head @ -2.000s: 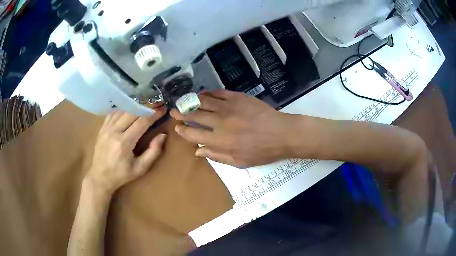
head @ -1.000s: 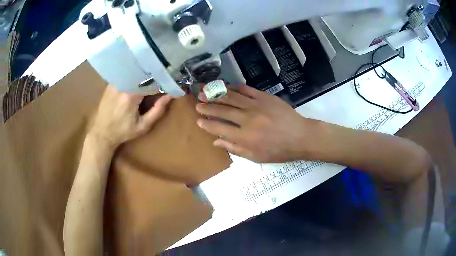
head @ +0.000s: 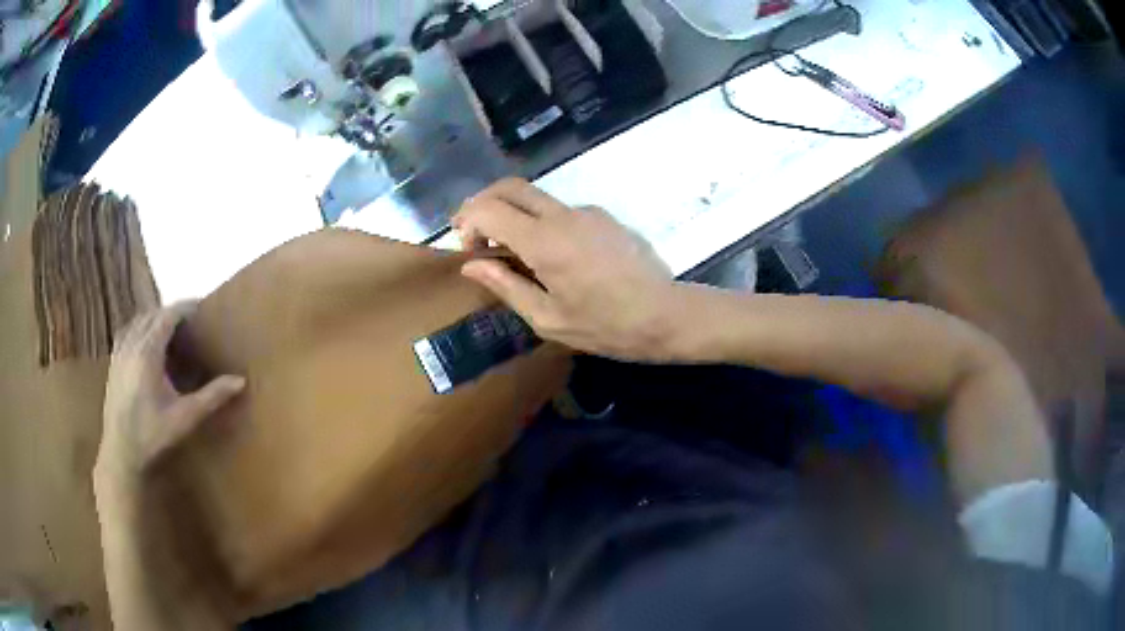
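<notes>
A brown garment panel [head: 358, 358] spreads over the table's front edge, off the sewing machine's needle area [head: 366, 130]. A black care label [head: 475, 349] with a white barcode block lies on the panel, its right end at my right hand. My right hand [head: 555, 265] pinches the panel's upper right edge between thumb and fingers. My left hand [head: 167, 388] lies on the panel's left side, thumb apart from the fingers; whether it grips the fabric is unclear.
The label box [head: 561, 74] with black labels stands on the machine bed. Pink-handled thread snips [head: 851, 96] on a black cord [head: 740, 113] lie right of it. Stacked brown pieces [head: 93, 271] stand at far left. More brown fabric [head: 1012, 271] is at the right, with blue below it.
The panel has come away from the needle toward me. My right hand now pinches its edge, and a care label shows. My left hand has moved left and down. The view has shifted.
</notes>
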